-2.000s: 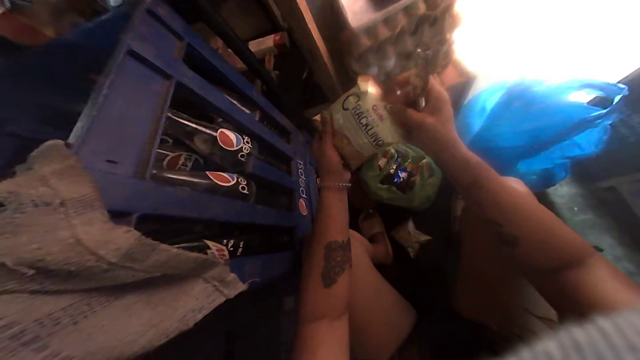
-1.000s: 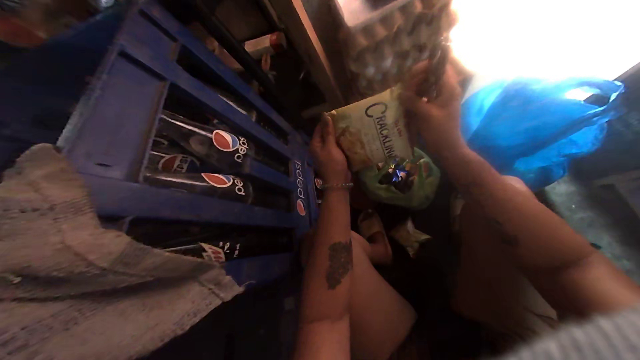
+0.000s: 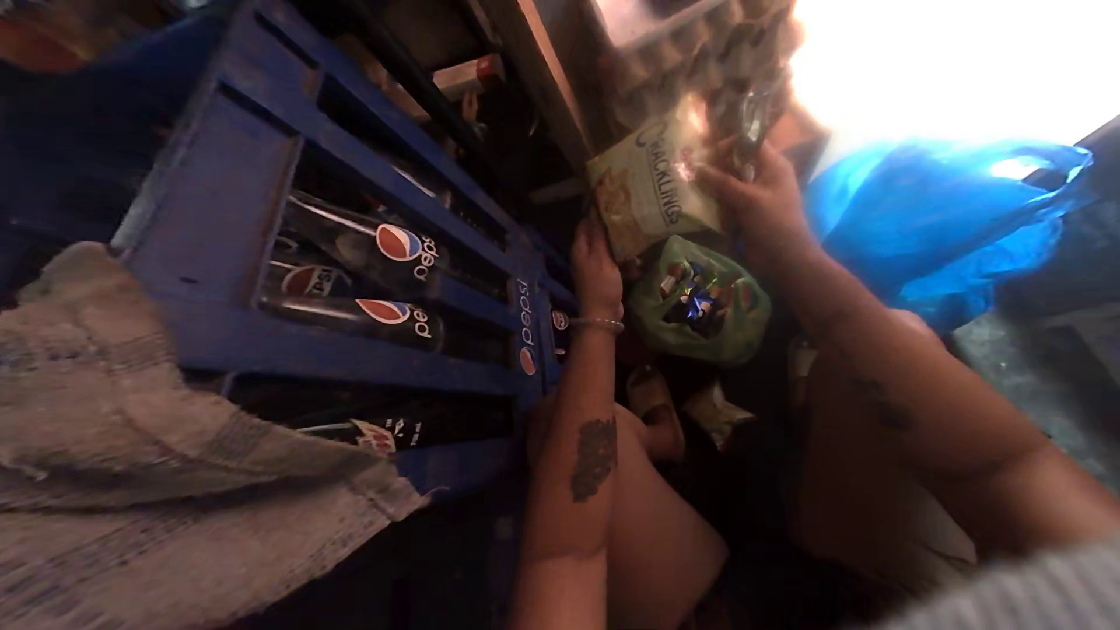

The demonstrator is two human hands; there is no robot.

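A pale yellow snack bag marked Cracklings is held up between my hands. My left hand supports its lower left side, with fingers partly hidden behind it. My right hand grips the bag's right edge, and something shiny and clear shows at its fingers; what that is, I cannot tell. Just below the bag, a green plastic bag gapes, with small shiny wrapped packets inside.
Left stands a blue Pepsi crate with glass bottles, partly under a grey-brown cloth. Stacked egg trays are behind. A blue plastic bag lies right. A small packet rests near my foot.
The snack bag was lower and flatter to view one second ago, overlapping the green bag; now it is raised and tilted, and more of the green bag shows.
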